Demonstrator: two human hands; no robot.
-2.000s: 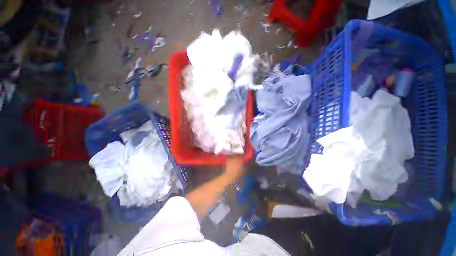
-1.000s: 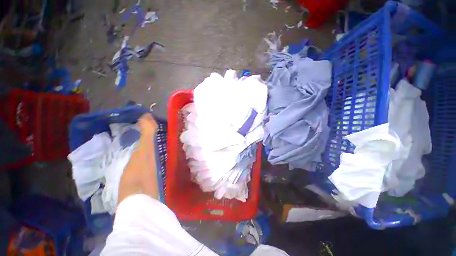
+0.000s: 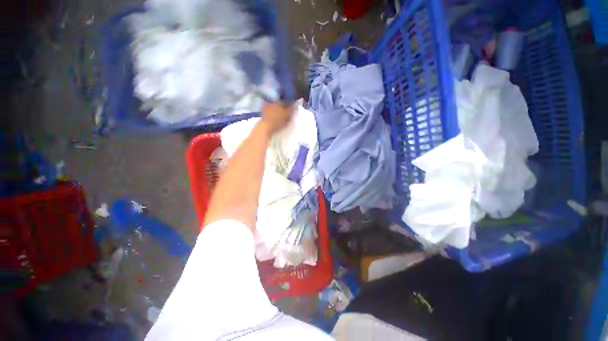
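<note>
My left hand [image 3: 277,117] reaches forward under a white sleeve and is closed at the near right corner of a blue plastic basket [image 3: 119,100]. The fingers are blurred. This basket holds bunched white garment pieces [image 3: 193,63]. A red plastic basket [image 3: 200,160] stands nearer to me, partly under my forearm. It holds stacked white pieces [image 3: 287,226] with a purple strip [image 3: 299,164] on them. My right hand is not in view.
A blue-grey cloth heap [image 3: 353,140] lies right of the red basket. A large blue basket [image 3: 417,86] at the right holds white pieces [image 3: 497,146] and thread cones [image 3: 510,48]. Another red basket [image 3: 43,233] is at the left. Scraps lie on the floor.
The smaller blue basket has moved from left of the red basket to beyond it. My left hand has gone from inside that basket's area to its near right corner. The view has shifted.
</note>
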